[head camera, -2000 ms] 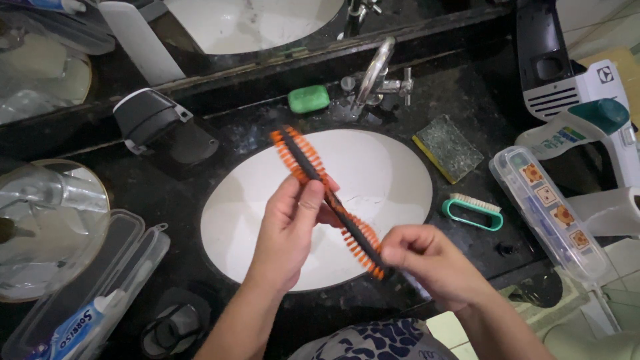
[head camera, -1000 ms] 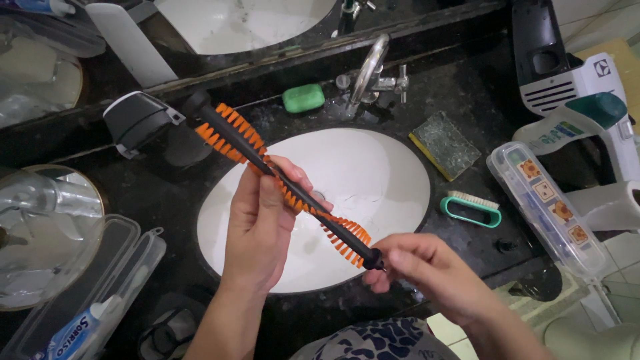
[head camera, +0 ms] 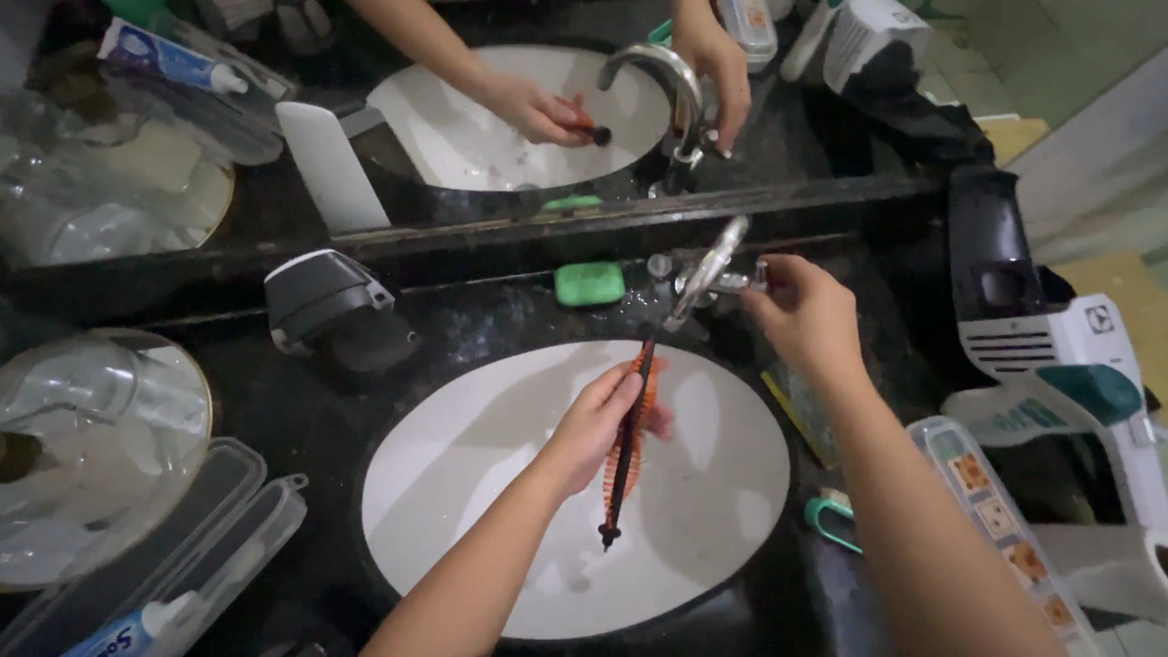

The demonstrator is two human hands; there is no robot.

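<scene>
My left hand (head camera: 598,424) grips a black roller brush with orange bristles (head camera: 625,447), held lengthwise over the white oval sink basin (head camera: 438,493). The brush's upper end lies just below the spout of the chrome faucet (head camera: 707,274). My right hand (head camera: 808,319) has its thumb and fingers closed on the faucet's cross handle (head camera: 759,276). No water stream can be made out at the spout. A green bar of soap (head camera: 589,284) lies behind the basin, left of the faucet.
Right of the basin are a sponge (head camera: 798,415), a green-handled scrub brush (head camera: 832,520), a clear plastic case (head camera: 990,520) and a white and black appliance part (head camera: 1049,338). A dark plastic part (head camera: 333,306), a glass bowl (head camera: 100,438) and toothpaste (head camera: 132,631) stand left. A mirror runs behind.
My right hand has left the brush's lower end and moved up to the faucet handle. My left hand still holds the brush, now turned more upright in view. The view has shifted, showing more mirror.
</scene>
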